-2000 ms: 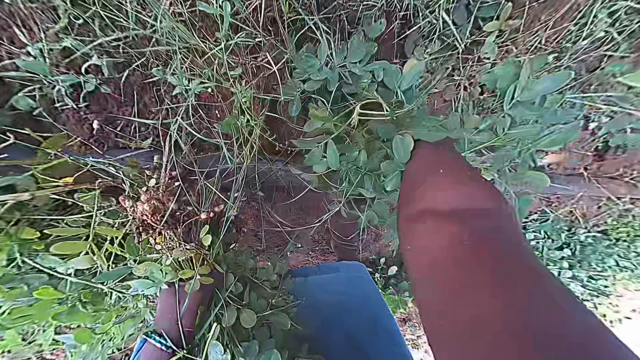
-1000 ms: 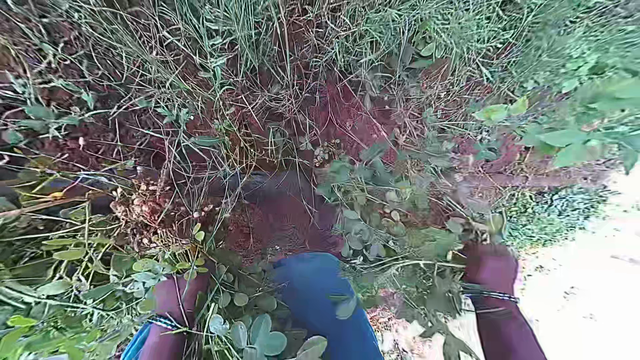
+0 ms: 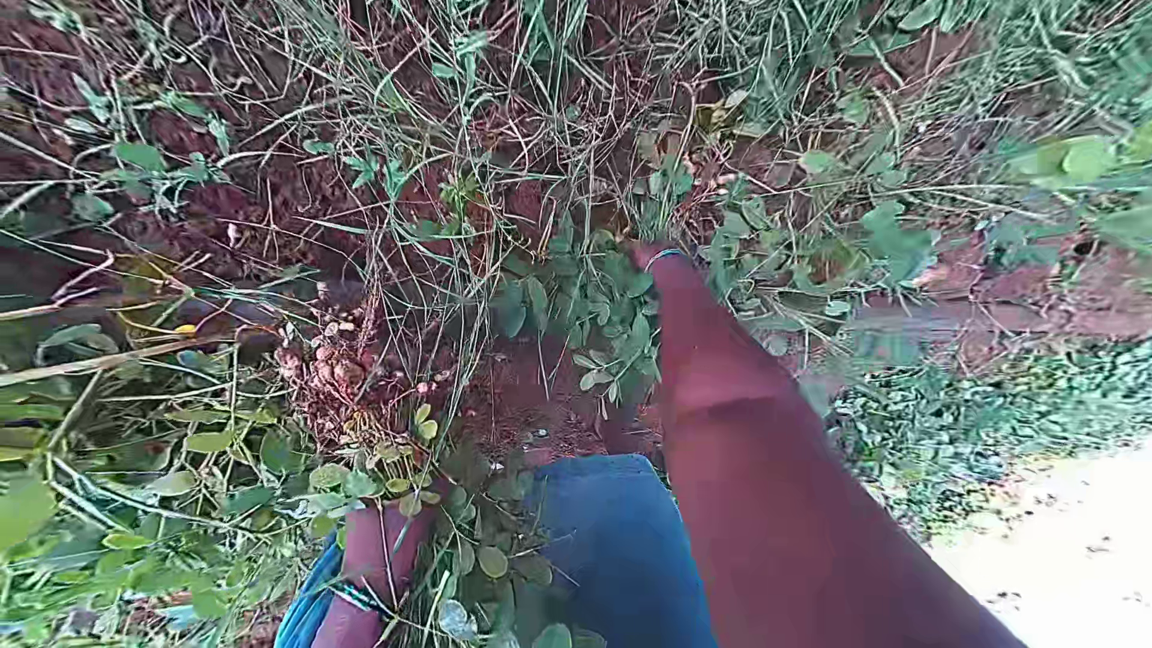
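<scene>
At the lower left, my left hand point(image 3: 405, 504) grips a bunch of uprooted peanut plants; their roots and pods point(image 3: 342, 364) point up, with leaves around the wrist. A beaded bracelet is on that wrist. My right arm reaches forward to the centre, where my right hand point(image 3: 643, 255) is among leafy green stems point(image 3: 603, 301); the leaves cover most of its fingers, so its hold cannot be made out. More roots with small pale pods point(image 3: 706, 193) show just beyond the right hand.
Grass and weeds point(image 3: 558, 81) grow thickly over reddish soil across the top. My knee in blue cloth point(image 3: 612, 540) is at the bottom centre. Leafy plants point(image 3: 135, 504) fill the lower left, low green growth point(image 3: 954, 432) lies at the right, and bright ground point(image 3: 1062, 540) is at the lower right.
My right hand has moved from the lower right, where it was beside loose leafy stems, forward and left into the plants at the centre. My left hand still holds its bunch.
</scene>
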